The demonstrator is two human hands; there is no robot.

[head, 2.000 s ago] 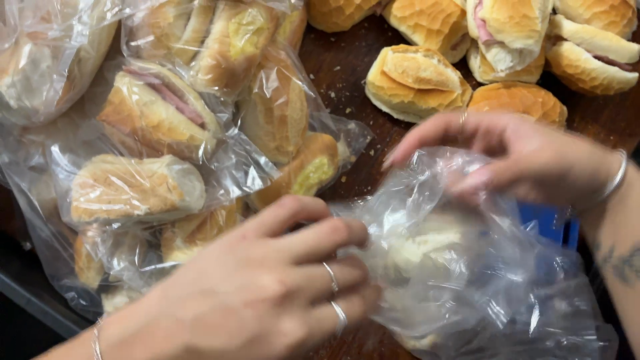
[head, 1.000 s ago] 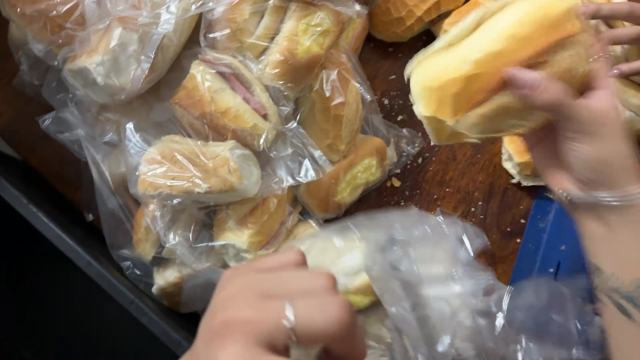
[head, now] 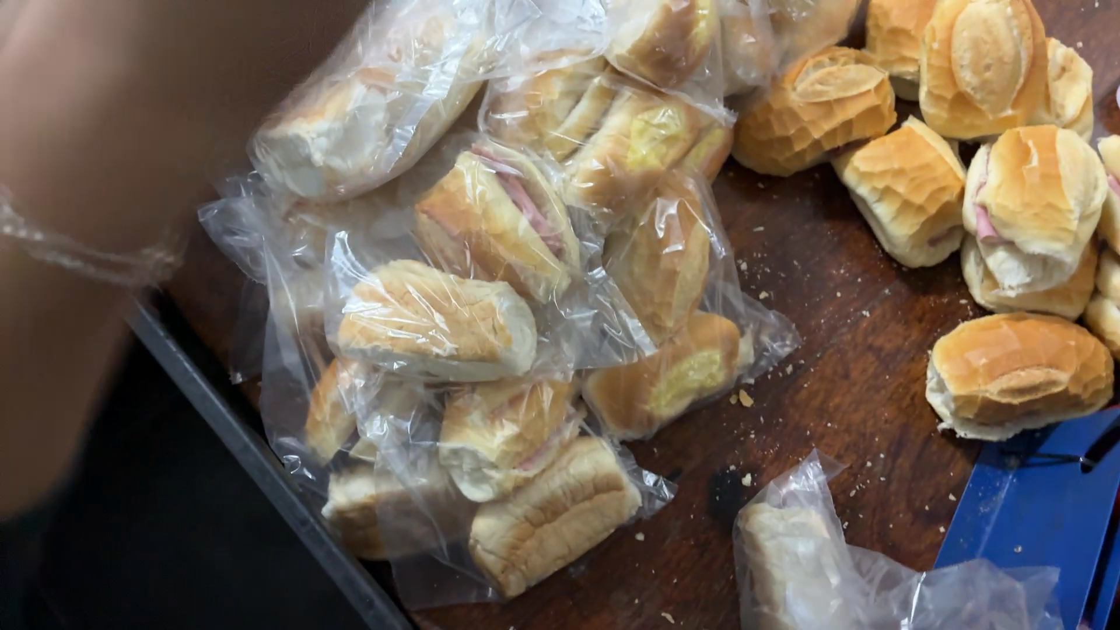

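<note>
My left hand (head: 175,105) is a large blur at the upper left, close to the camera, with a clear bracelet at the wrist; its fingers cannot be made out. Beside it lie bread rolls in clear plastic bags (head: 437,319), some with pink sliced meat or a yellow filling showing. Out of sight is my right hand. Another clear bag (head: 792,560) with a pale roll inside lies at the bottom edge. Loose filled rolls (head: 1032,206) are heaped at the upper right, and a single roll (head: 1019,372) rests just below them.
The dark brown wooden surface (head: 831,385) is scattered with crumbs. A blue flat object (head: 1024,499) lies at the lower right, partly under the clear bag. Along the lower left runs a dark edge (head: 262,472), with a black area beyond it.
My left hand has moved from the bag at the bottom to the upper left. My right hand, which held a roll at the upper right, has left the view. The view has shifted.
</note>
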